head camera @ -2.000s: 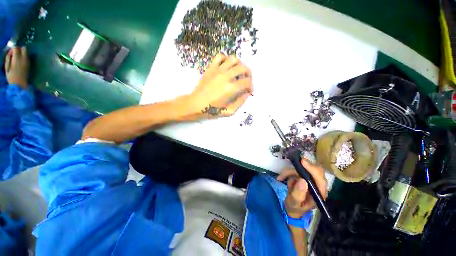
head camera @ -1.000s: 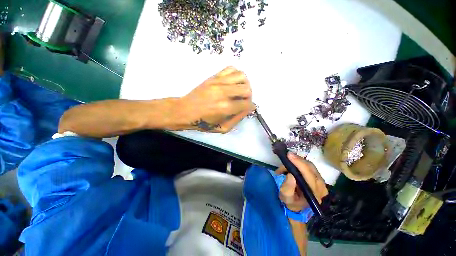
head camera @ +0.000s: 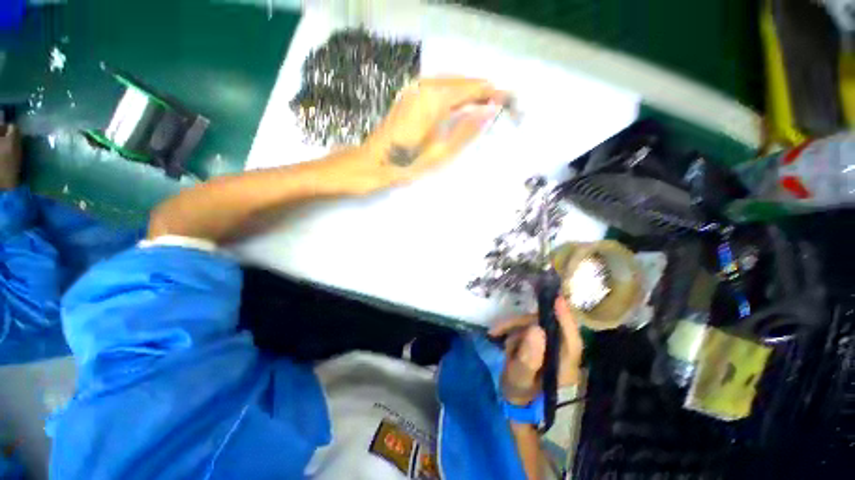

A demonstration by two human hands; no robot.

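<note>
My left hand [head camera: 433,120] is over the white sheet [head camera: 375,239], to the right of the large pile of small parts [head camera: 342,86]. Its fingertips are pinched at a small greyish component [head camera: 511,108], blurred by motion. My right hand [head camera: 539,352] is shut on the black soldering iron [head camera: 547,314], which points away from me, its thin tip over the smaller pile of dark parts [head camera: 511,258]. The tan round tub [head camera: 626,281], with small silvery pieces inside, stands just right of that pile and the iron.
A solder reel on a stand [head camera: 145,122] is on the green mat at left. At right are a fan with a wire guard [head camera: 637,202], a yellow sponge [head camera: 729,373] and a clear bottle with a red label [head camera: 811,173]. Another person's blue sleeve [head camera: 28,272] is at far left.
My left hand has moved away from the iron's tip, forward and right across the sheet. The iron has swung more upright in my right hand, over the smaller pile. The camera view has shifted.
</note>
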